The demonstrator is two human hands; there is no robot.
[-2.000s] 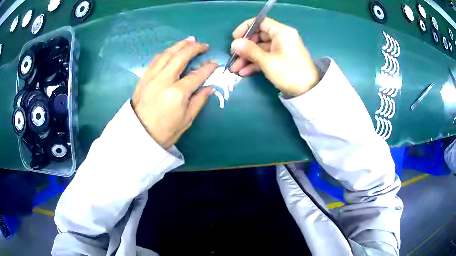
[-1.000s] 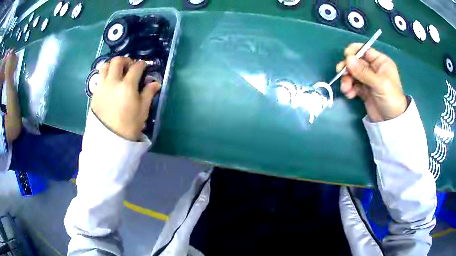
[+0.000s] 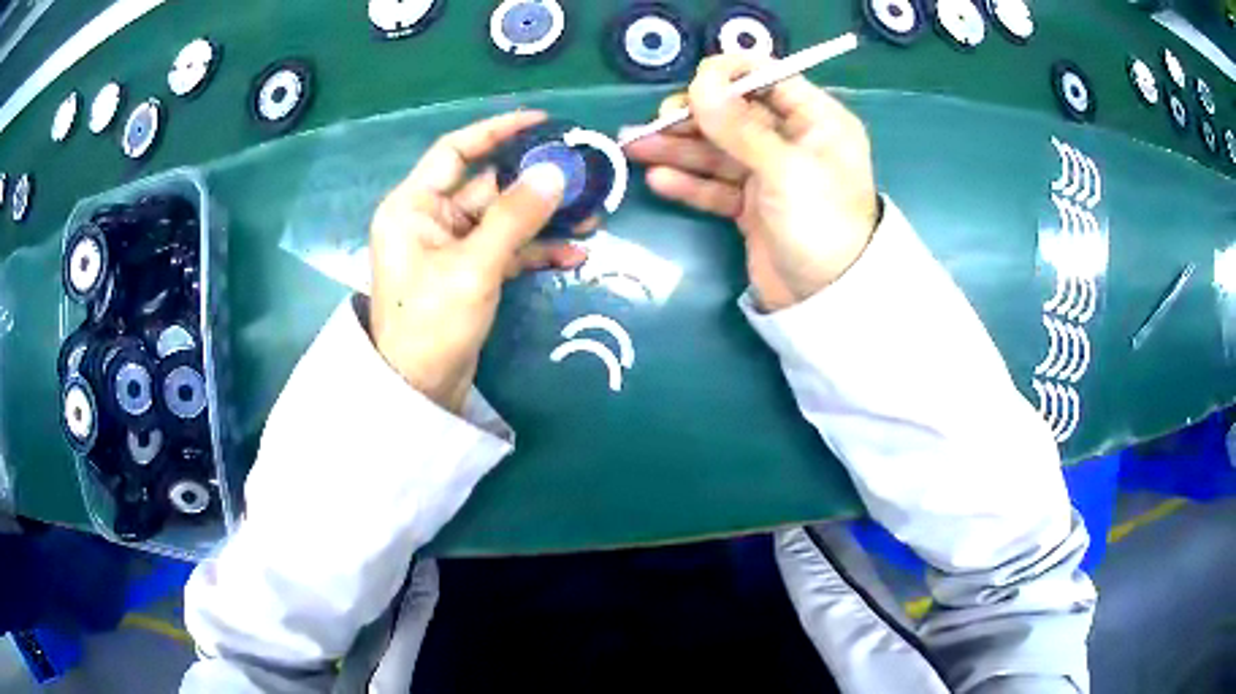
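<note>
My left hand (image 3: pixel 454 251) holds a round part (image 3: pixel 553 174), a black-rimmed disc with a bluish centre, its thumb on the disc's face. A white arc piece (image 3: pixel 613 170) lies along the disc's right edge. My right hand (image 3: pixel 793 176) holds slim tweezers (image 3: pixel 786 68) like a pen. Their tip is at the arc's right side; whether they grip it I cannot tell. More loose white arcs (image 3: pixel 592 355) lie on the green mat (image 3: pixel 651 475) below the hands, some in a bright glare patch.
A clear parts tray (image 3: pixel 217 366) heaped with black discs stands at the left. A conveyor belt (image 3: pixel 353 102) with spaced discs runs along the back. Rows of white arcs (image 3: pixel 1064 319) and a thin pale tool (image 3: pixel 1163 304) lie at the right.
My left hand has come from the tray to the middle with a disc. The tweezers and an arc are now at that disc. The view has swung back to the right.
</note>
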